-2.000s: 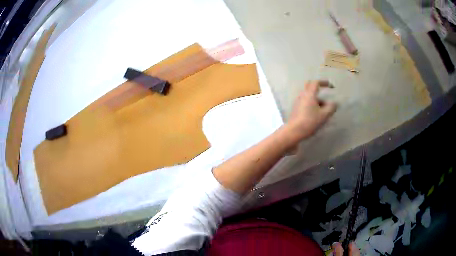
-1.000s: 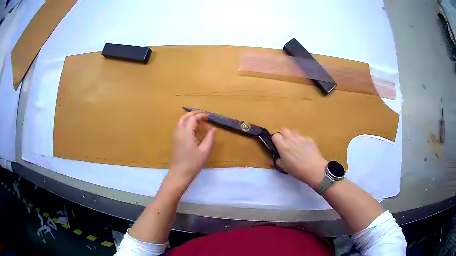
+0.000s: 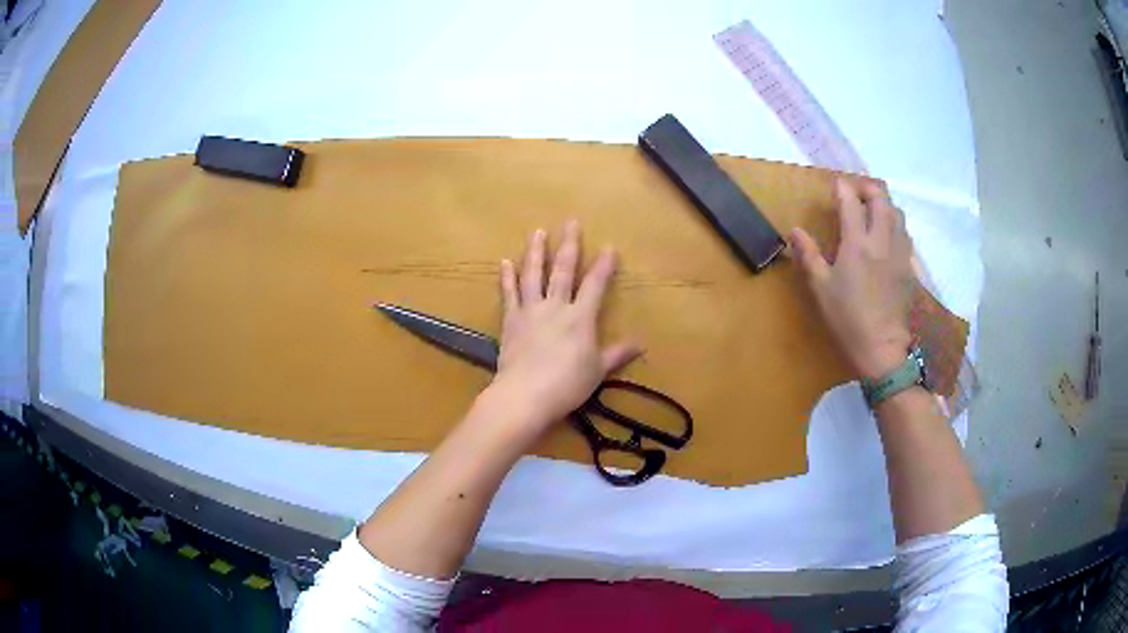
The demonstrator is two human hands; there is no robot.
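Note:
The tan card pattern (image 3: 285, 309) lies flat on white fabric (image 3: 693, 526). My left hand (image 3: 552, 334) is flat on it with fingers spread, over the middle of the black shears (image 3: 641, 433); their blades point left and their loops show at the right. My right hand (image 3: 863, 266), with a watch, is over the pattern's right end with fingers apart. A clear pinkish ruler (image 3: 792, 99) slants down to this hand, which hides its middle; whether the fingers grip it is unclear. Black weights sit on the pattern, a short one (image 3: 247, 161) and a longer one (image 3: 711, 192).
Another tan piece (image 3: 81, 87) lies at the upper left. The grey table (image 3: 1039, 186) shows at the right, with an awl (image 3: 1093, 346) and a small tan label (image 3: 1068, 402). The table's front edge (image 3: 495, 591) curves below. Scraps lie on the dark floor at lower left.
My right hand has let go of the shears and moved right. The shears now lie on the pattern under my left hand. The ruler has turned and is out from beneath the long weight.

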